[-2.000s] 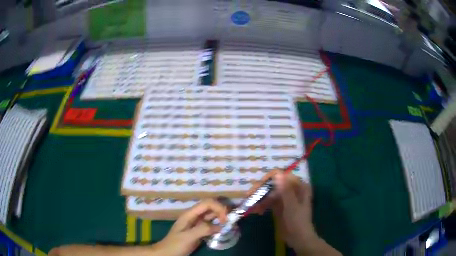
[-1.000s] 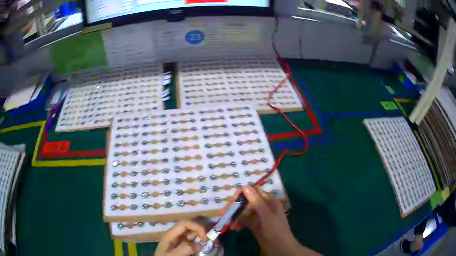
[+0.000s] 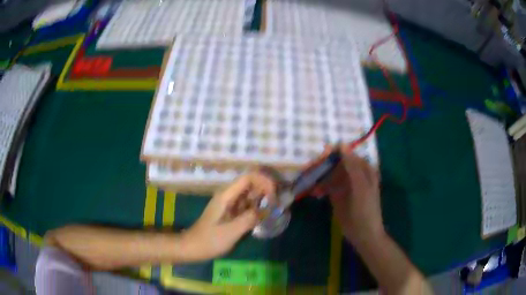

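Observation:
The frame is blurred. My right hand (image 3: 353, 187) holds the dark-barrelled test probe (image 3: 314, 176), which slants down and left to the silver test fixture (image 3: 272, 224). My left hand (image 3: 236, 210) is at the fixture's left side, thumb and fingers pinched around a small shiny round component (image 3: 263, 203). The probe tip is close to these fingers; contact cannot be told. The stacked foam component trays (image 3: 254, 103) lie just beyond both hands, with rows of small discs.
Rear trays (image 3: 173, 22) stand behind the stack. Side trays lie at the far left (image 3: 20, 109) and right (image 3: 493, 173). The red probe lead (image 3: 378, 124) runs to the upper right. A green label (image 3: 250, 273) and yellow tape (image 3: 151, 213) are on the mat near me.
The view has tipped downward, so the trays sit higher and the green label and my left forearm show. Both hands remain at the fixture, with the probe still in my right hand.

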